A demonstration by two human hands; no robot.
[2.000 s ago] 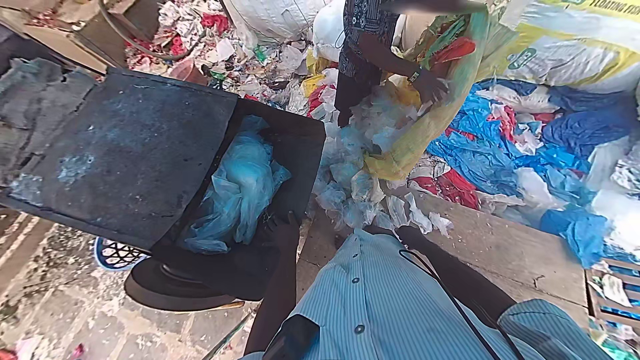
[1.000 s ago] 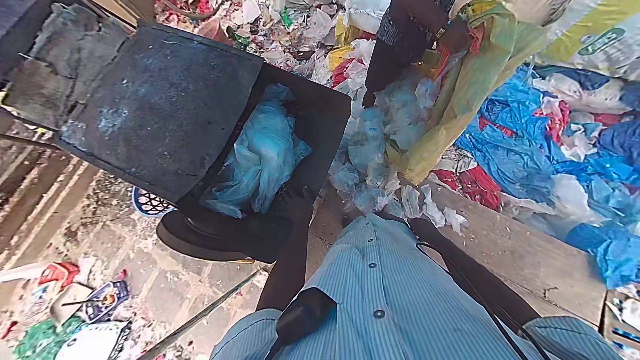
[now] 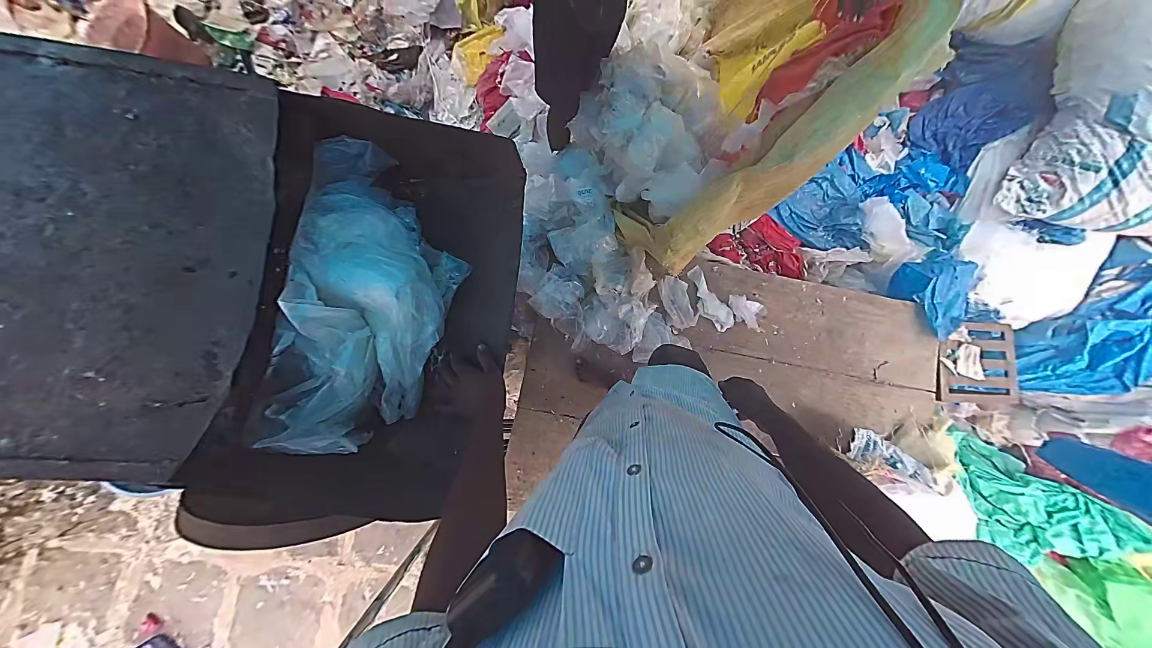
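Note:
A bundle of translucent bluish plastic film (image 3: 360, 288) lies in the dark open hopper (image 3: 477, 207) of a machine at the left. Beside it, at the hopper's lower right inside, rests my left hand (image 3: 472, 382), dark against the dark wall; its exact grip is hard to make out. My right hand (image 3: 745, 396) hangs near my shirt front above wooden boards, its fingers curled, and whether it holds anything does not show. A heap of clear plastic bags (image 3: 621, 207) spills between the hopper and a large yellow sack (image 3: 756, 207).
Another person's dark limb (image 3: 571, 63) reaches down at the top. Blue plastic bags (image 3: 936, 189) lie at the right, and green ones (image 3: 1026, 504) lower down. A brown plastic grate (image 3: 979, 364) sits at the edge of the wooden boards (image 3: 828, 333). Paving stones (image 3: 270, 585) show below the machine.
The view has shifted. My left hand stays at the hopper and the bluish film still lies inside it. The other person's upper body has gone out of view at the top.

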